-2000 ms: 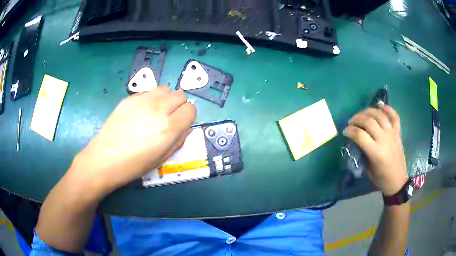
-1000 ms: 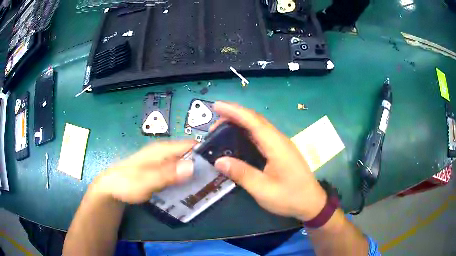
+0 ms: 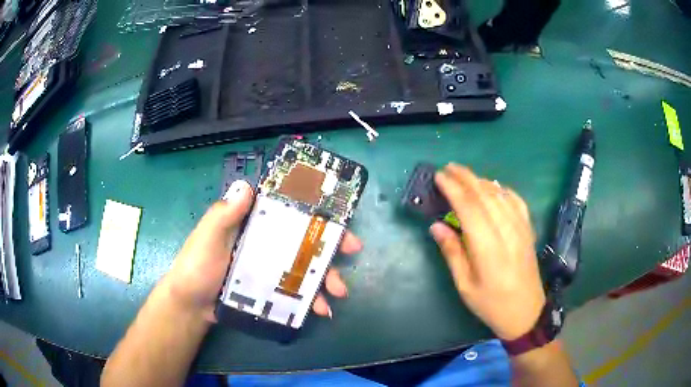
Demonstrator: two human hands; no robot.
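Observation:
My left hand [image 3: 208,249] holds the smartphone unit [image 3: 250,249] upright with the open side facing me. Its green motherboard [image 3: 337,198] with a copper-brown patch shows at the top, and the orange-brown flex cable [image 3: 307,257] lies on the white-silver battery. My right hand [image 3: 489,253] holds the black motherboard cover [image 3: 424,193] by its edge, apart from the phone and to its right. A yellow-green edge of a card [image 3: 452,220] shows under my right fingers. The electric screwdriver [image 3: 573,204] lies at the right, untouched.
The black parts tray [image 3: 303,83] is behind the phone. A loose cover [image 3: 241,168] lies partly behind the phone. A pale card [image 3: 119,240], a thin stick [image 3: 79,270] and black phone units [image 3: 73,174] lie at the left. A yellow-green strip [image 3: 672,125] is far right.
The black cover has come off the phone and moved right in my right hand, uncovering the motherboard. My left hand has raised and turned the phone more upright.

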